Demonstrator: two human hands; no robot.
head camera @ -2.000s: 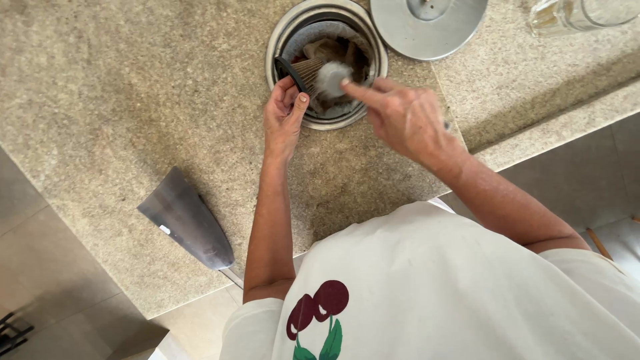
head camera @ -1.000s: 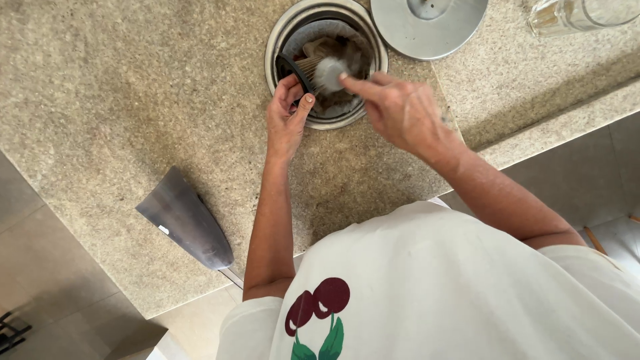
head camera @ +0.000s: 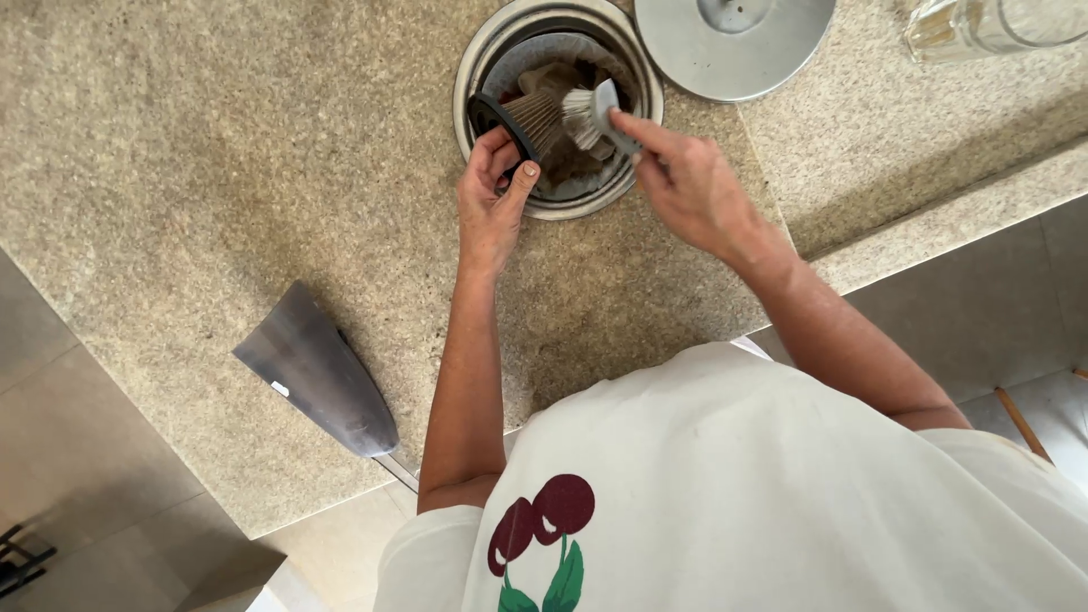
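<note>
My left hand (head camera: 495, 191) holds a pleated filter (head camera: 534, 117) by its black rim, tilted over the mouth of a round metal bin (head camera: 650, 93) set into the stone counter. My right hand (head camera: 701, 183) is shut on a small grey brush (head camera: 605, 106), its index finger laid along the back. The white bristles are at the pleats; whether they touch cannot be told. Crumpled waste and dark dirt (head camera: 565, 166) lie in the bin below.
A round metal lid (head camera: 739, 51) lies right of the bin, with clear glassware (head camera: 977, 30) farther right. A dark translucent vacuum nozzle or scoop-like part (head camera: 323, 374) rests near the front left counter edge. Tiled floor (head camera: 76, 425) shows beyond.
The brush, blurred by motion in both earlier frames, now shows more sharply, slightly farther right of the filter. My left hand stays in about the same place, holding the filter.
</note>
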